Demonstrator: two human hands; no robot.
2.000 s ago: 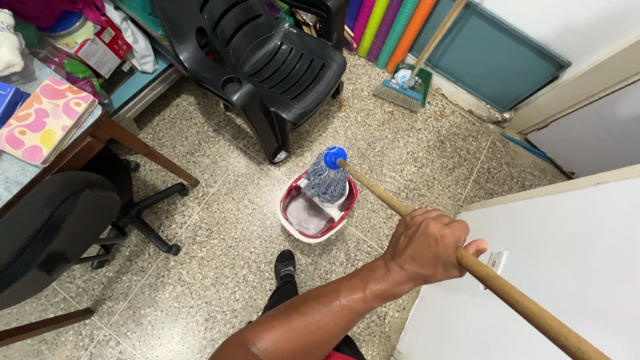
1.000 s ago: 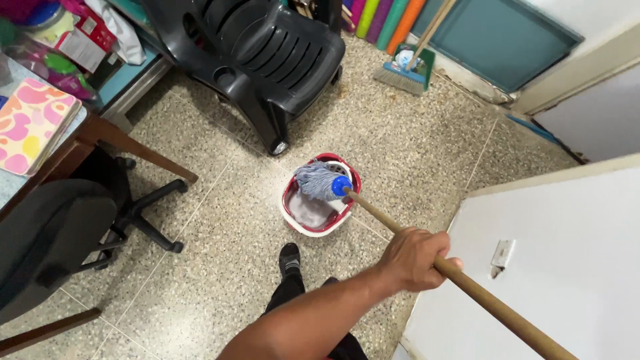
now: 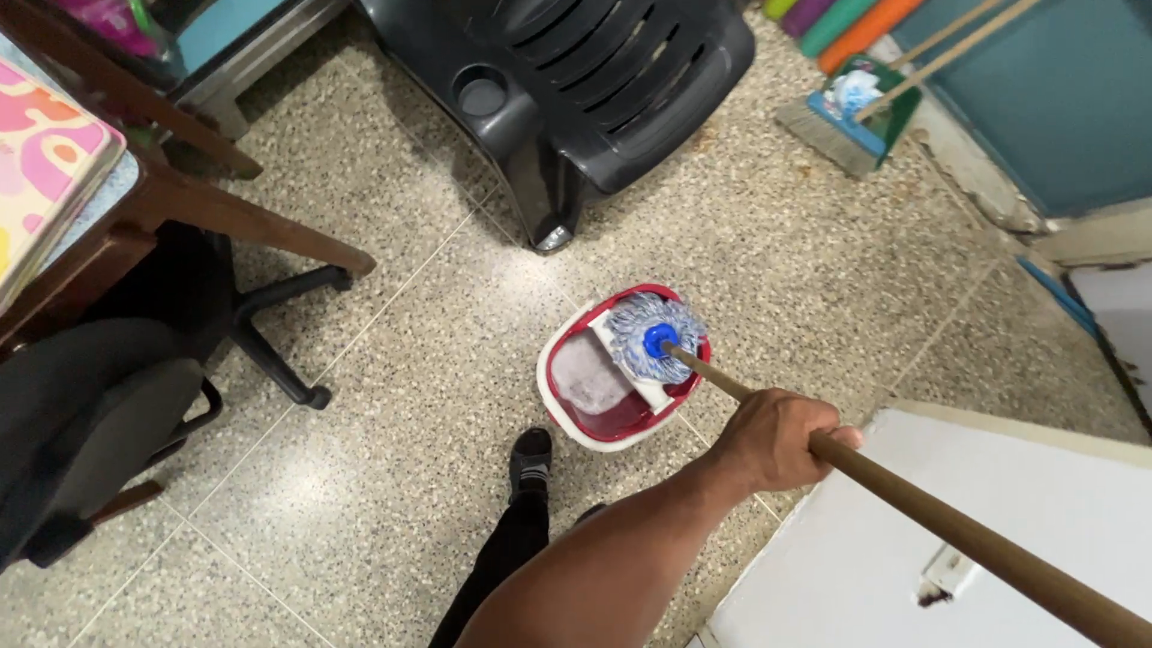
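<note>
My left hand (image 3: 781, 441) is closed around the wooden handle of a mop (image 3: 945, 531), which runs from the lower right corner toward the middle. At the handle's far end, a blue socket holds blue and white mop strands (image 3: 643, 337). These strands rest over the white wringer insert, on the right side of a red and white bucket (image 3: 546, 396). Greyish, foamy water (image 3: 589, 378) shows in the bucket's left part. My right hand is out of view. One dark shoe (image 3: 531, 454) stands just below the bucket.
A black plastic chair (image 3: 621, 99) stands above the bucket. At left are a wooden table leg (image 3: 270, 229) and a wheeled office chair (image 3: 99, 432). A broom (image 3: 832, 130) leans with a green dustpan (image 3: 900, 112) at upper right. A white panel (image 3: 1017, 522) borders the lower right.
The mop strands, which hung toward the bucket's upper left a second ago, now sit bunched and spread over the wringer at its right. My left hand still holds the handle. The view has moved closer.
</note>
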